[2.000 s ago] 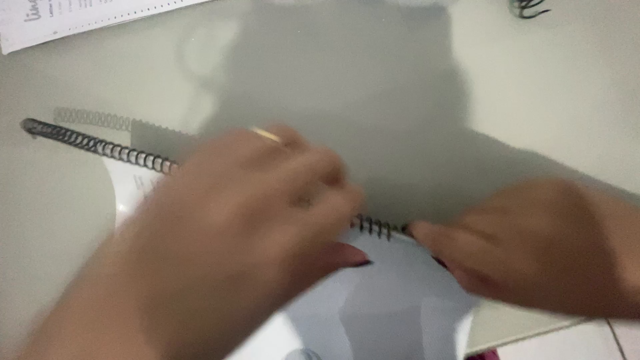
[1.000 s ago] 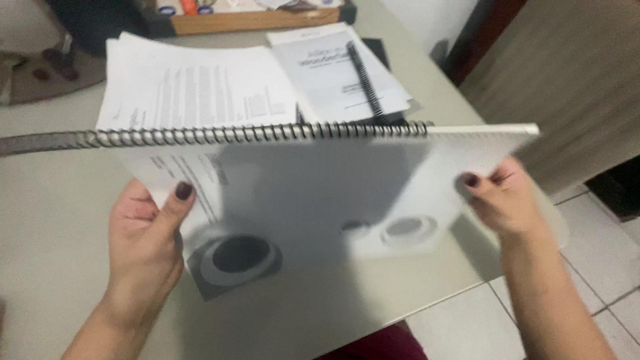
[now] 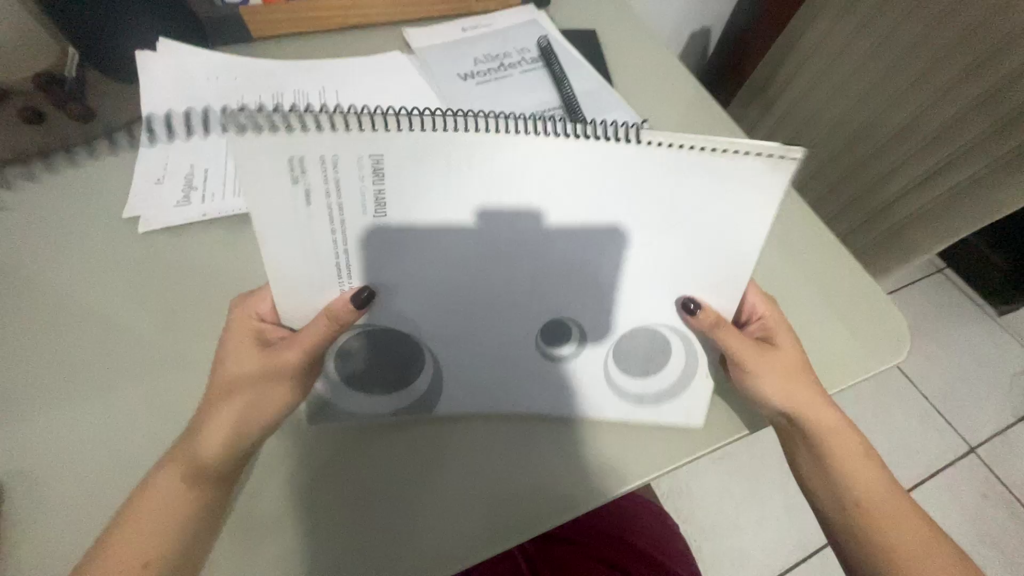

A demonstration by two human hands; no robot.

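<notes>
A stack of printed white sheets (image 3: 496, 184) is held up above the desk, its punched edge at the top. A black spiral binding coil (image 3: 448, 120) runs through the holes along most of that edge. At the right end the holes show without coil, and at the left the coil sticks out past the paper, blurred. My left hand (image 3: 276, 360) grips the stack's left side with the thumb on top. My right hand (image 3: 748, 344) grips its right side the same way. Both hands' fingers are partly hidden behind the paper.
Loose printed sheets (image 3: 296, 76) lie on the desk (image 3: 104, 320) behind the stack. Beside them is a printed booklet (image 3: 488, 56) with another black coil (image 3: 560, 76) on it. A wooden-edged object (image 3: 384, 16) stands at the back. The desk's rounded corner is at right, above floor tiles (image 3: 944, 352).
Two seconds ago my hands were at the coil and the stack's edge; one second ago they held the stack by its sides, as now. The top page now faces the view more squarely. The view has shifted.
</notes>
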